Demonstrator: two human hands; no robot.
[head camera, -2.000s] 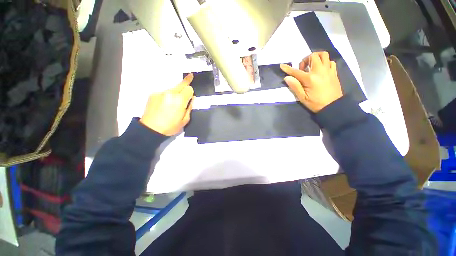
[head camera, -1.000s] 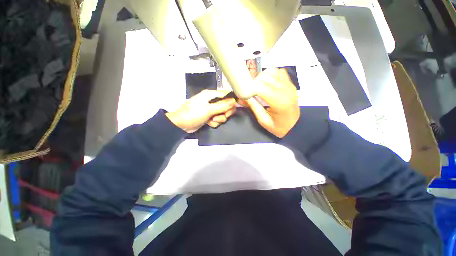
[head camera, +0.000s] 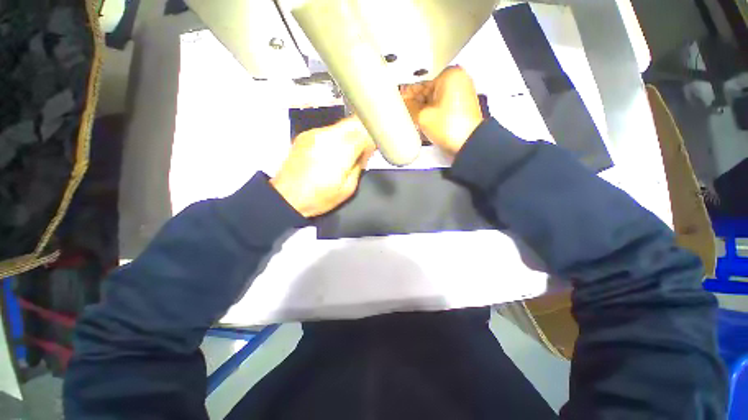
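Observation:
The cream sewing machine head (head camera: 361, 74) reaches toward me, and its arm covers the needle area. A black fabric strip (head camera: 316, 120) lies under it, its ends showing on both sides. My left hand (head camera: 324, 164) is left of the machine arm, with its fingertips hidden at the arm. My right hand (head camera: 447, 107) is curled right of the arm at the needle area, its fingertips partly hidden. Whether either hand holds a small piece cannot be seen. Another black strip (head camera: 406, 203) lies flat in front, partly under my left wrist and right sleeve.
The white sheet (head camera: 369, 283) covers the grey table. A spare black strip (head camera: 554, 90) lies at the right. An open carton of black pieces (head camera: 82, 164) is at the far left. Brown cardboard (head camera: 685, 189) stands beyond the right table edge, with blue plastic (head camera: 730, 246) behind it.
Both hands came in from the strip's ends to the needle area. Since one second ago they moved further forward, where a dark piece between my fingers no longer shows. The view has shifted slightly.

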